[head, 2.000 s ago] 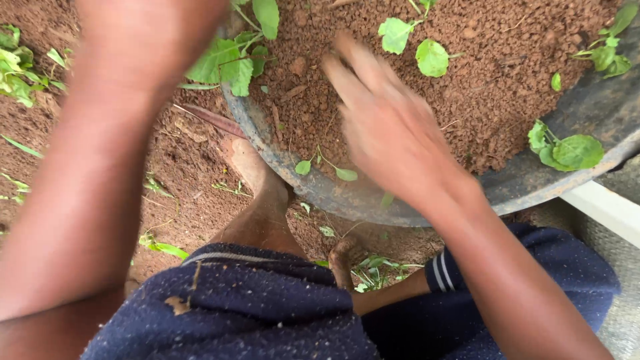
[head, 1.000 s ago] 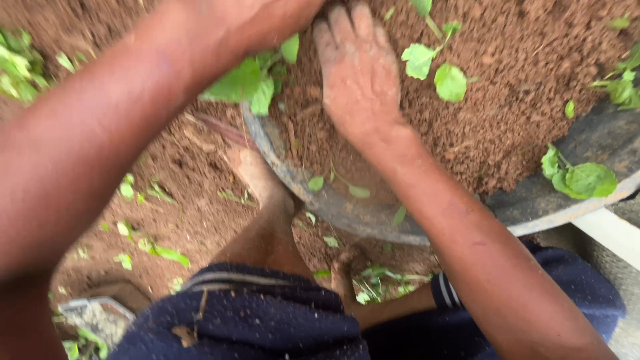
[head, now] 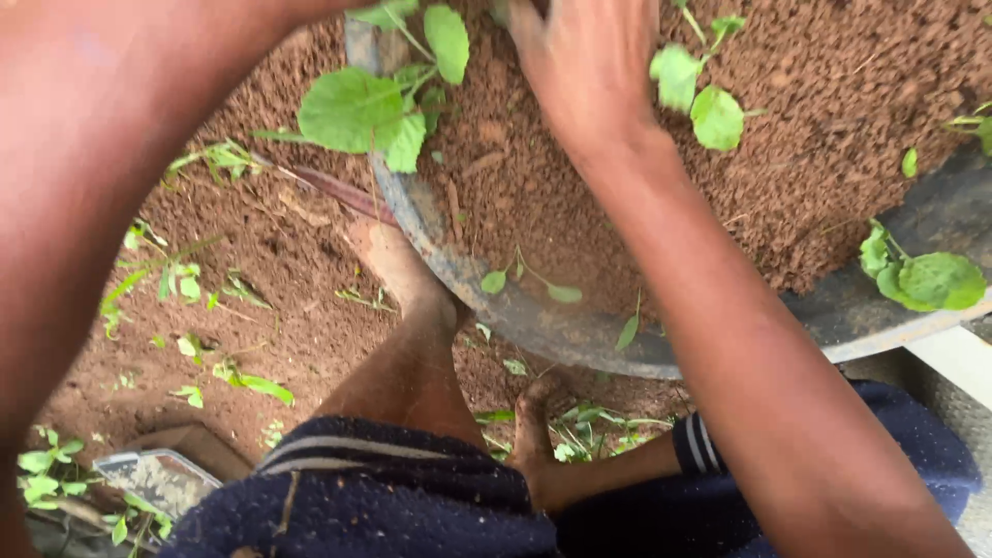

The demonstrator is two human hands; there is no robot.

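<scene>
A wide, dark, shallow basin (head: 542, 329) holds loose reddish-brown soil (head: 821, 155). My right hand (head: 589, 70) reaches down to the soil near the top edge, its fingertips cut off or hidden, so whether it holds anything is unclear. My left forearm (head: 93, 194) crosses the upper left, and its hand lies beyond the top of the view. Between the arms, a leafy green seedling (head: 353, 112) leans over the basin's left rim. Another seedling (head: 714, 116) stands in the soil just right of my right hand. A rounded leaf cluster (head: 942, 279) rests on the basin's bare right side.
My bare feet (head: 395, 256) are on the soil ground below the basin, among scattered green leaves (head: 263, 387). A flat, clear-looking object (head: 159, 480) lies at the lower left. A white bar (head: 957, 360) runs under the basin's right rim. Small sprigs (head: 564, 294) lie inside the near rim.
My right hand has moved up toward the top edge from lower in the soil. My left hand, partly seen two seconds ago, has gone out of view.
</scene>
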